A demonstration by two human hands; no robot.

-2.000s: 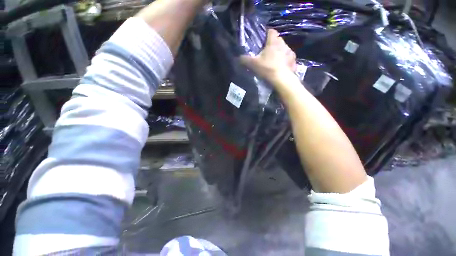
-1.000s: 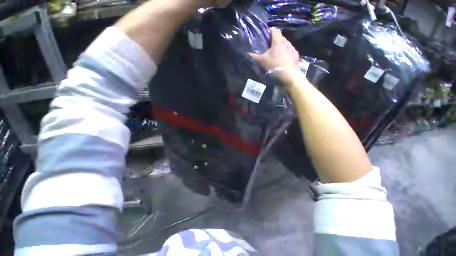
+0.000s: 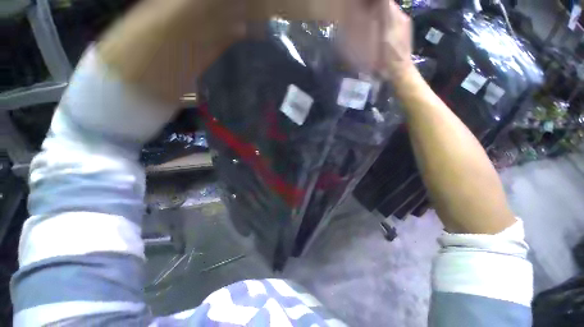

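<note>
Dark garments in clear poly covers [image 3: 250, 121] hang in front of me, with a red stripe, glare at the shoulders and two white labels. My left hand [image 3: 362, 35] is blurred at the top edge, over the upper part of the covers. My right hand [image 3: 397, 41] is beside it, partly hidden and blurred. The two hands look close together or touching. Whether either grips the plastic cannot be told.
More covered dark garments [image 3: 474, 57] with white labels hang at the right. A grey metal frame [image 3: 48, 96] stands at the left. A shelf edge [image 3: 179, 161] shows behind. Pale strings [image 3: 176, 265] lie on the grey floor [image 3: 358, 274].
My left hand has come down and right from the top edge to beside my right hand. My right hand has moved right and up. The hanging garments have turned, showing two labels in front.
</note>
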